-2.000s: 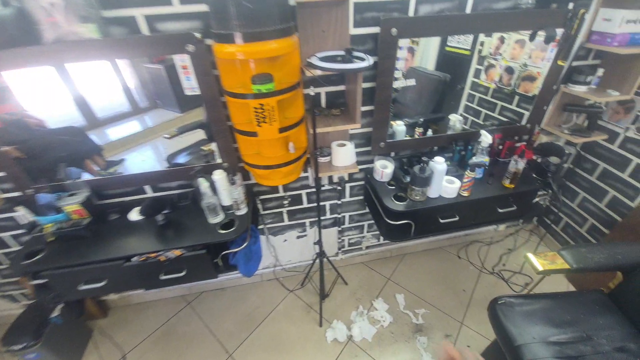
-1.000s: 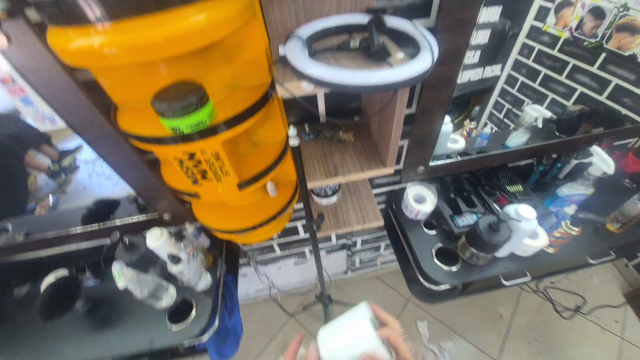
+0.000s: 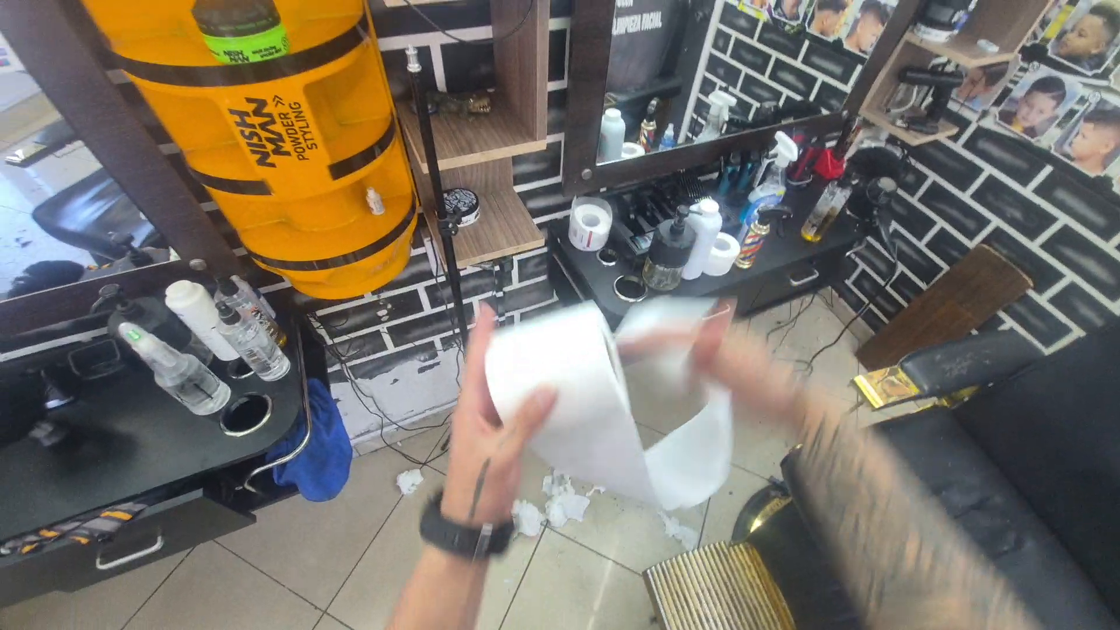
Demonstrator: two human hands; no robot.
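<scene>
In the middle of the head view my left hand (image 3: 499,420), with a black watch (image 3: 466,528) at the wrist, grips a white paper roll (image 3: 551,359) by its sides. A loose strip of the paper (image 3: 691,459) hangs from the roll and loops up to my right hand (image 3: 717,350). The right hand is blurred and holds the strip's far end, to the right of the roll. Below, crumpled white paper pieces (image 3: 564,503) lie on the tiled floor.
A thin black stand (image 3: 433,149) rises behind the roll, before wooden shelves (image 3: 490,214). Black counters with bottles stand left (image 3: 105,437) and right (image 3: 779,262). A black barber chair (image 3: 945,490) with a ribbed footrest (image 3: 717,586) is at lower right. A blue cloth (image 3: 319,446) hangs from the left counter.
Both hands have risen into full view with the paper roll, seen low in the frame a second ago. The right hand has drawn out a strip to the right. The view has shifted.
</scene>
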